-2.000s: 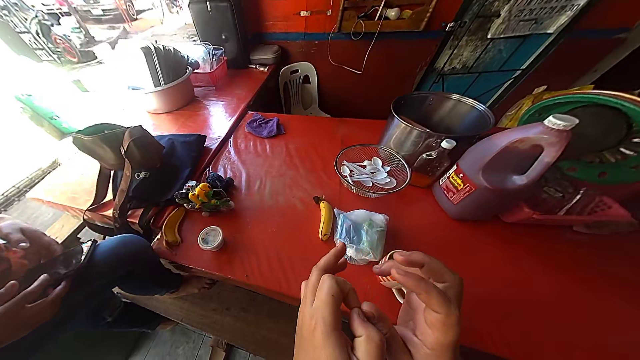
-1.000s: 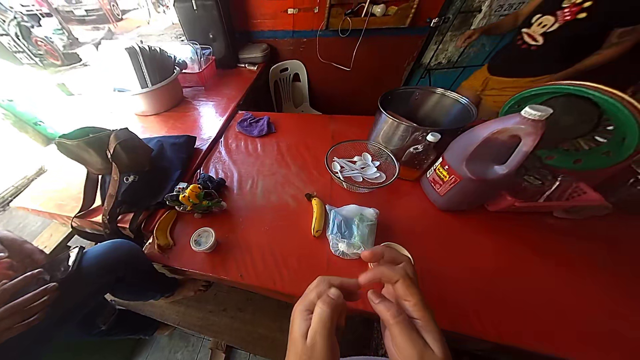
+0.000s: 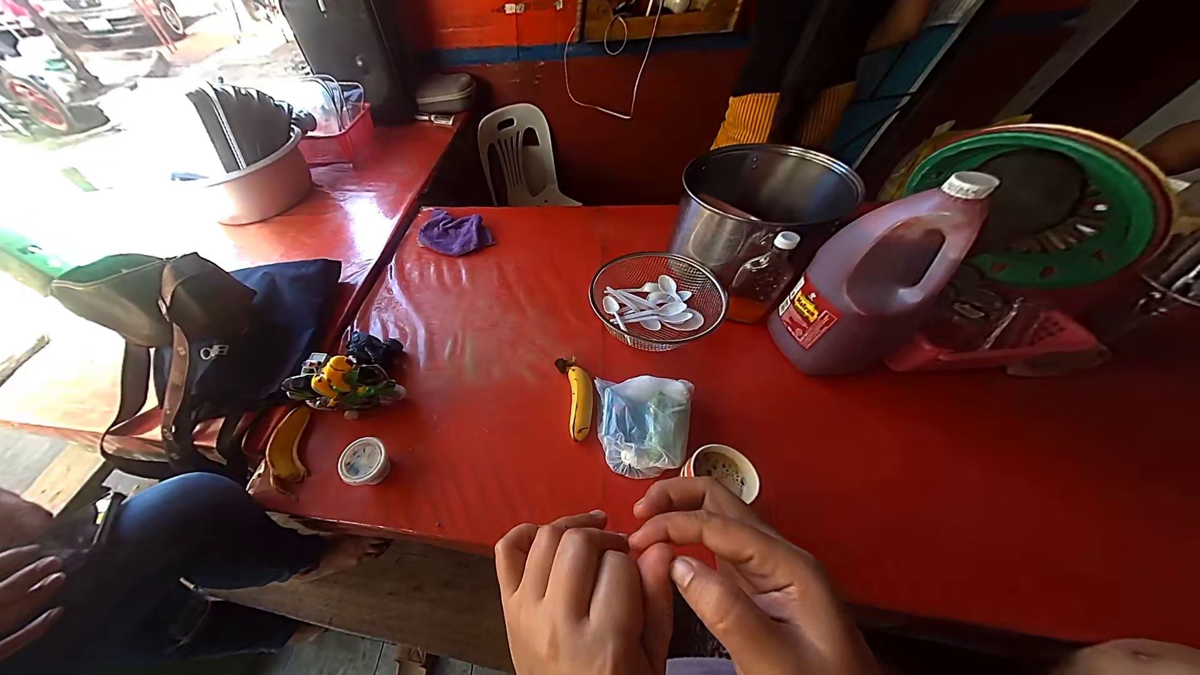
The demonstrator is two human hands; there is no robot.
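At the table's near edge my left hand (image 3: pixel 586 595) has its fingers curled, and its fingertips meet those of my right hand (image 3: pixel 750 572). The right hand's fingers are spread and bent, with nothing seen in them. Just beyond the right fingers stands a paper cup (image 3: pixel 724 472) with a dark foamy drink, partly covered by them. A tied clear plastic bag (image 3: pixel 645 424) with blue and green contents lies left of the cup. Beside the bag is a yellow banana (image 3: pixel 580 403). Whether the left hand encloses something small is hidden.
On the red table (image 3: pixel 487 375) are a wire basket (image 3: pixel 600 305) of white plastic spoons, a steel pot (image 3: pixel 703 230), a glass bottle (image 3: pixel 757 284), a large plastic jug (image 3: pixel 844 309), a purple cloth (image 3: pixel 455 232) and a lidded tub (image 3: pixel 364 461). A seated person's knee (image 3: pixel 211 525) is at left.
The right hand has moved off the cup, which shows more now. My left fingers have curled inward. A person standing behind the pot came into view after the first frame.
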